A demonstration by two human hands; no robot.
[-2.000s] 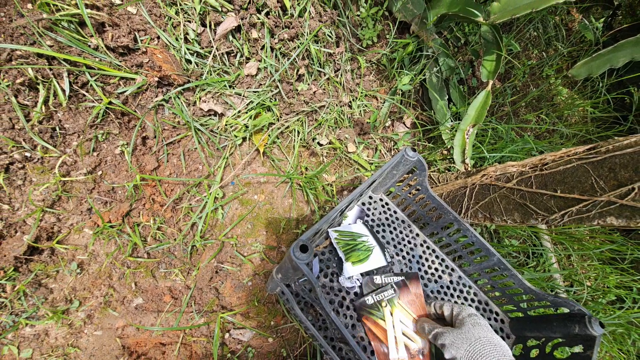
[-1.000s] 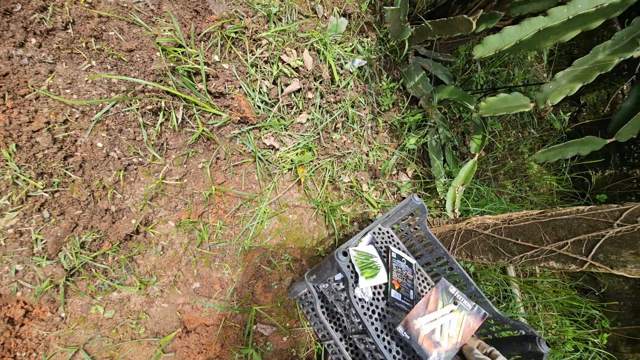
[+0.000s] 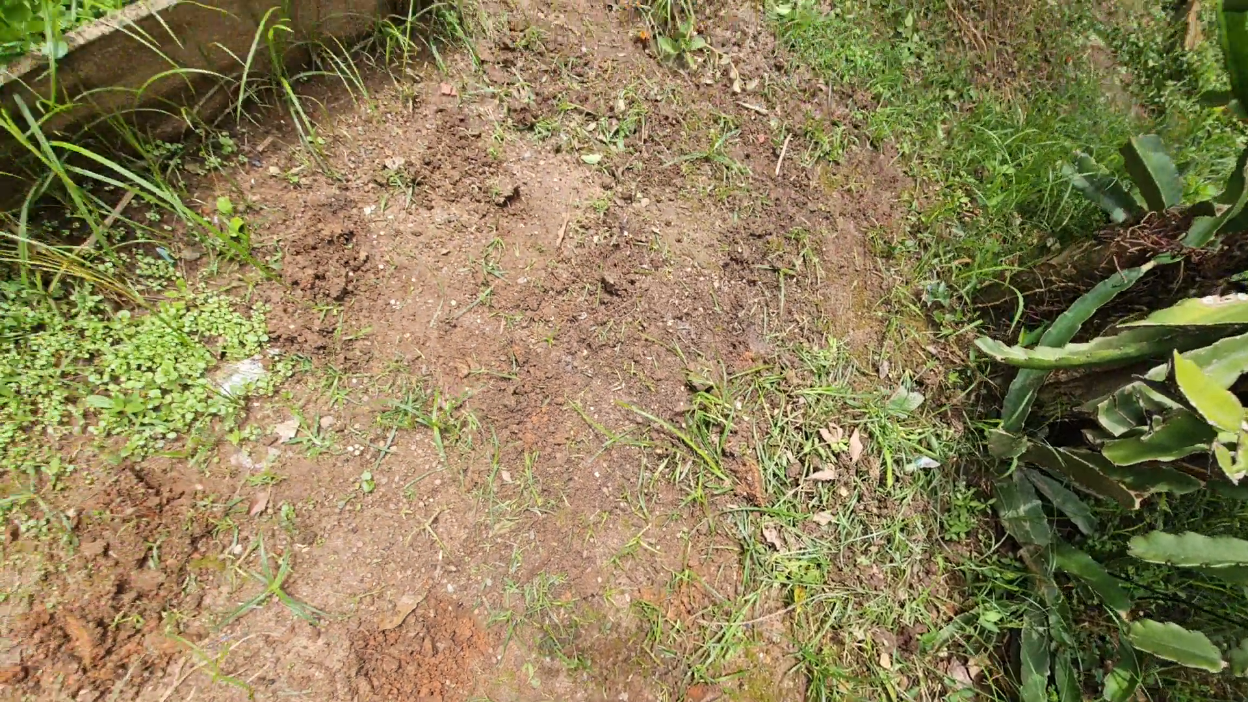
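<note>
Neither my left hand nor my right hand shows in the head view now. The view takes in a strip of reddish-brown soil (image 3: 585, 292) with loosened clods and scattered tufts of grass. Cut or flattened grass (image 3: 829, 517) with dry leaves lies at the lower right of the soil. The crate and the seed packets are out of view, so what my hands hold cannot be seen.
A low concrete edging (image 3: 175, 58) runs across the upper left corner. Small-leaved green weeds (image 3: 127, 361) grow at the left. Long cactus stems (image 3: 1150, 439) reach in from the right, and taller grass (image 3: 994, 146) stands at the upper right.
The view has swung away from the black plastic crate, the seed packets and the gloved hand, all of which have left the frame. In the earlier frames that hand held a packet over the crate.
</note>
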